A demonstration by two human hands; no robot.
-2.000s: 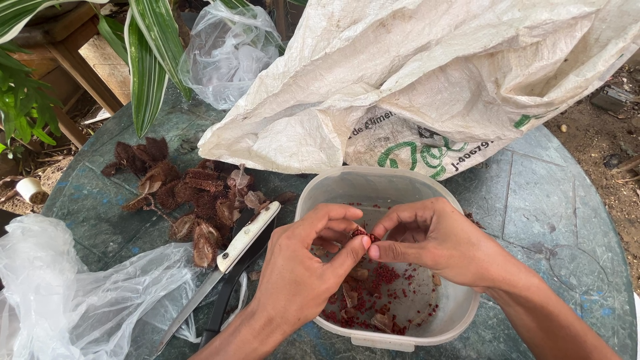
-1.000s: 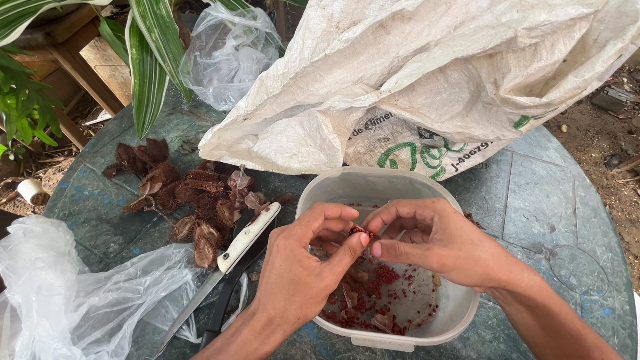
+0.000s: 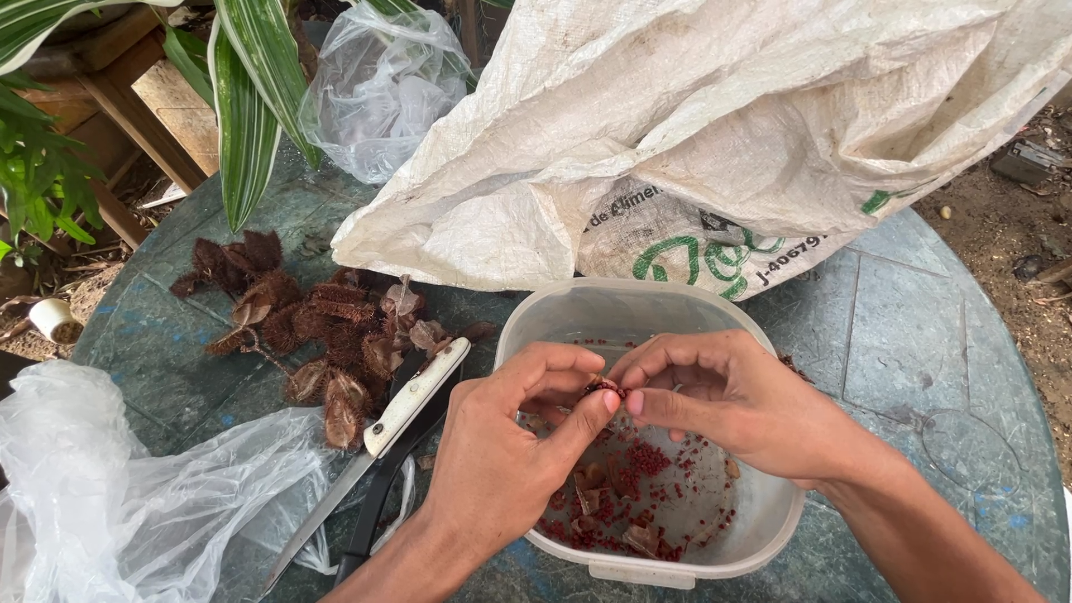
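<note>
Over a translucent plastic container (image 3: 754,528), my left hand (image 3: 515,435) and my right hand (image 3: 729,402) meet at the fingertips. Between them is a small achiote pod piece (image 3: 605,387) with dark red seeds, pinched by the thumb and fingers of my left hand. The thumb and fingertips of my right hand touch its right end. Red achiote seeds (image 3: 645,459) and dry husk bits (image 3: 641,536) lie on the container's floor. Left of the hands, spiny brown achiote pods (image 3: 335,322) are heaped on the round table (image 3: 896,327).
A knife with a white handle (image 3: 417,398) rests across a black-handled tool (image 3: 373,511) beside my left forearm. Clear plastic bags lie at the lower left (image 3: 167,494) and the back (image 3: 385,92). A white woven sack (image 3: 670,117) covers the table's back; leaves (image 3: 243,109) overhang it.
The fingers have shifted slightly around the pod piece. Both hands stay over the container.
</note>
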